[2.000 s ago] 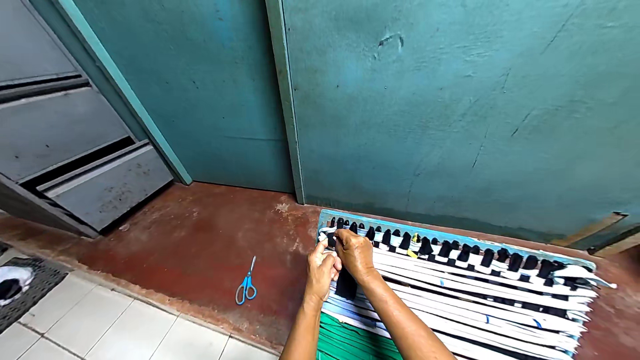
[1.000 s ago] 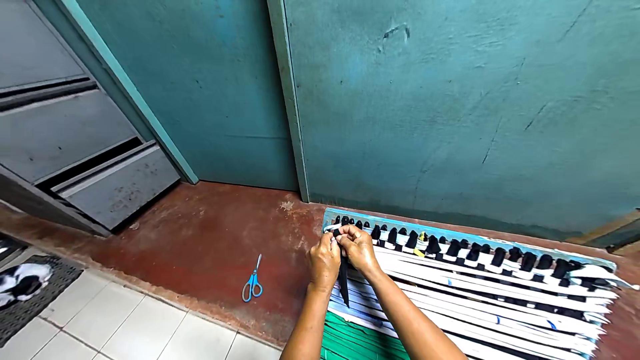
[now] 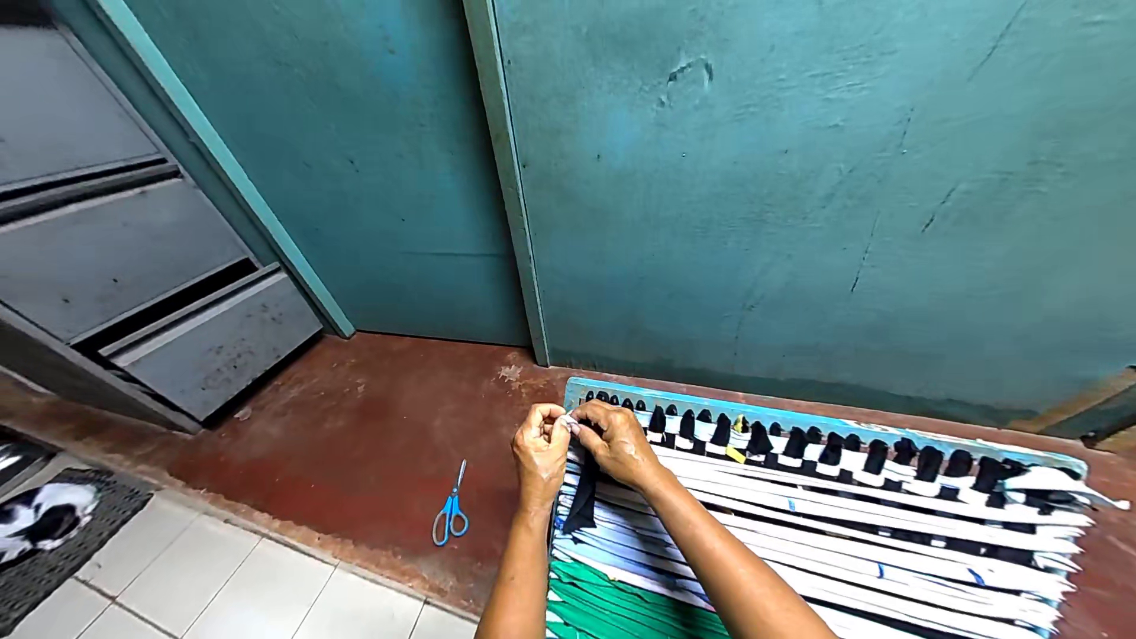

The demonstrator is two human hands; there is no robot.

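My left hand (image 3: 541,448) and my right hand (image 3: 617,439) meet fingertip to fingertip at the upper left corner of a blue frame (image 3: 799,410). Pinched between them is a small piece of white fabric strip (image 3: 569,423). A black fabric strip (image 3: 581,501) hangs below my right hand, over the left edge of the weaving. White fabric strips (image 3: 852,515) stretch lengthwise across the frame, with black and white woven loops along its far side. Green fabric strips (image 3: 621,603) fill the near left part. Blue-handled scissors (image 3: 451,515) lie on the floor left of my hands.
The frame lies on a red concrete floor (image 3: 373,426) against a teal wall (image 3: 781,195). Grey drawers (image 3: 213,342) stand at the left. White tiles (image 3: 257,586) and a dark mat (image 3: 106,524) with a black-and-white thing on it are at the lower left.
Both hands stay at the frame's upper left corner, fingers shifting on the white strip. The black strip, partly visible near the hands two seconds ago, now hangs down below them.
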